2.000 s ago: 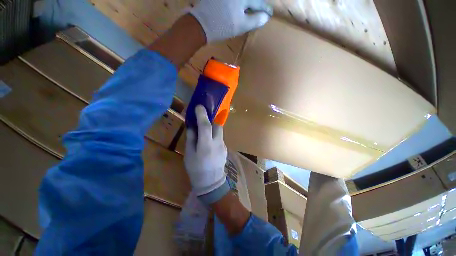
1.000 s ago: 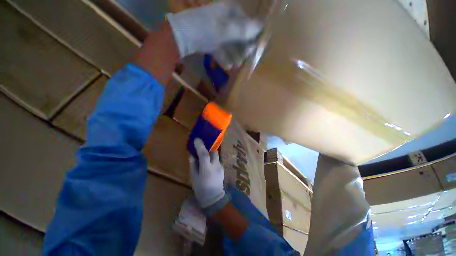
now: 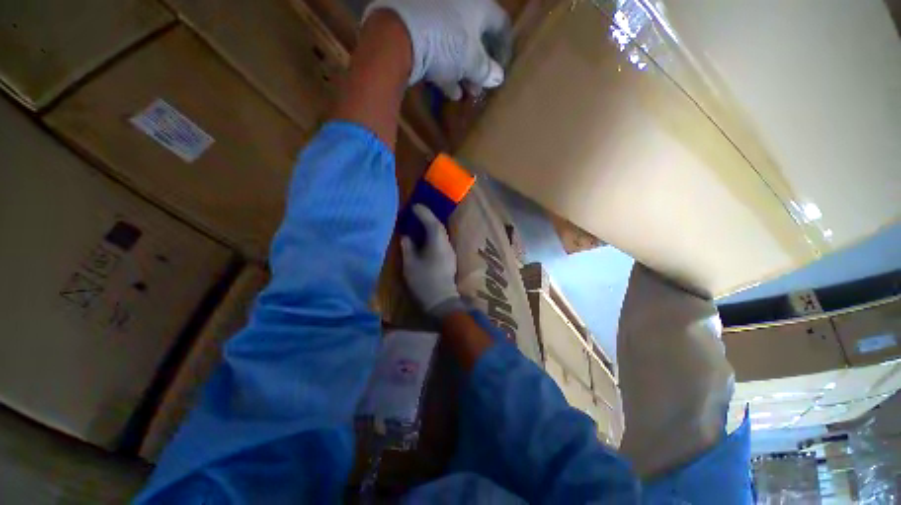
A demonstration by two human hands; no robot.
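Note:
A large brown carton (image 3: 593, 128) fills the upper right, with shiny tape along its seam. My right hand (image 3: 431, 264), in a white glove with a grey cuff, holds a dark blue and orange tape gun (image 3: 440, 197) by its blue body, below the carton's left corner. The orange end points up and is apart from the carton. My left hand (image 3: 445, 44), in a white glove, is at the top beside the carton's left edge. Its fingers are curled; whether they grip anything is not clear.
Brown cartons stand on the left, one with a white label (image 3: 173, 129). A surface with large dark lettering (image 3: 494, 286) lies beyond my right hand. A pale bag-like or cloth-like shape (image 3: 672, 365) stands below the carton. More cartons (image 3: 780, 345) are at the right.
The view has shifted, and the taped carton appears larger and higher. The tape gun has moved away from the carton's taped face. My left hand remains near the carton's left edge.

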